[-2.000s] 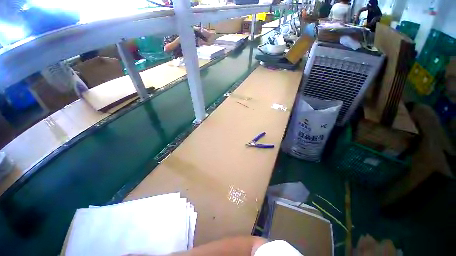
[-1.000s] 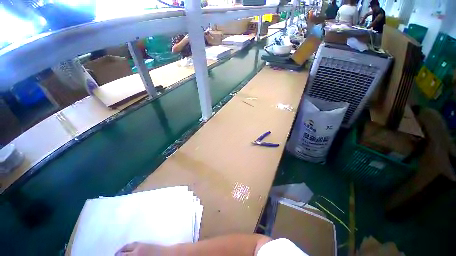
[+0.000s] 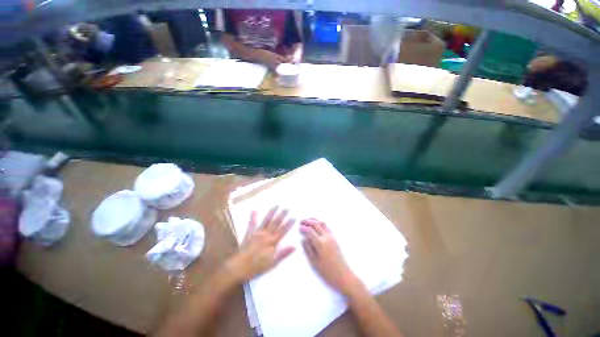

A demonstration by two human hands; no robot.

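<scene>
A fanned stack of white paper sheets (image 3: pixel 355 230) lies on the cardboard-covered table in front of me. My left hand (image 3: pixel 263 243) lies flat on the top sheet with its fingers spread and holds nothing. My right hand (image 3: pixel 322 247) rests on the sheet just right of it, fingers closer together and slightly bent; whether it pinches the paper cannot be told. Left of the stack stand wrapped white pieces (image 3: pixel 120 217), two with smooth round tops and one with crumpled folds (image 3: pixel 176 242) upward.
More wrapped white pieces (image 3: pixel 45 214) stand at the far left. Blue-handled cutters (image 3: pixel 545 314) lie open at the lower right. The green conveyor (image 3: pixel 316 128) runs beyond the table. Across it a person in a red top (image 3: pixel 260 33) works at another table. A grey post (image 3: pixel 552 148) rises at right.
The view has swung left from the long table to the paper stack and wrapped pieces. Both hands now show on the paper; before, only one hand and its forearm showed at the bottom edge.
</scene>
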